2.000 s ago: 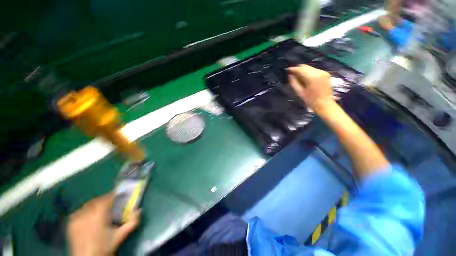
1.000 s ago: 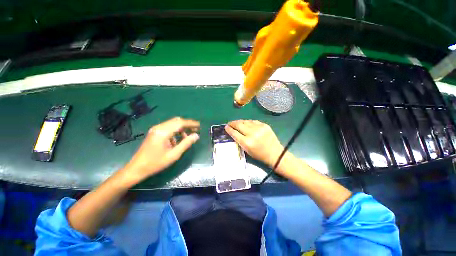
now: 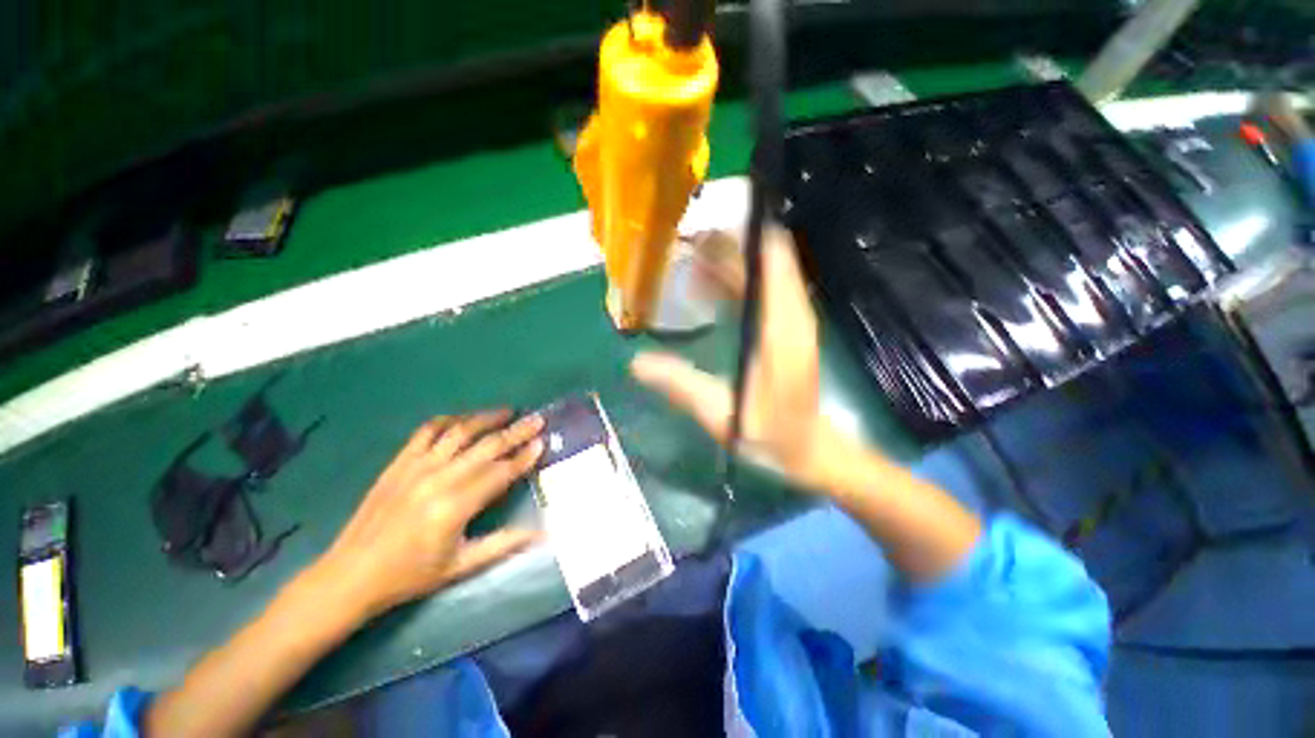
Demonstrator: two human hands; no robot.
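Observation:
A phone assembly (image 3: 599,516) lies on the green mat near the front edge, with a white middle and dark upper end. My left hand (image 3: 440,505) rests at its upper left, fingertips on the dark end. My right hand (image 3: 779,375) is raised, blurred and spread beside the electric screwdriver (image 3: 649,159), behind its black cable; it does not appear to hold anything. The yellow-orange screwdriver hangs upright, its tip at the round grey dish (image 3: 685,296), which it and my right hand partly cover.
Small black plastic covers (image 3: 224,490) lie in a loose pile at left. A waiting phone (image 3: 45,598) lies at far left. A shiny black blister tray (image 3: 995,231) is at right. Behind the white rail (image 3: 346,289), the green belt carries phones (image 3: 260,227). Another person's sleeve (image 3: 1298,152) shows at far right.
My left hand has moved onto the phone's dark end. My right hand has left the phone and risen toward the screwdriver, which now hangs more upright. The view has turned to the right.

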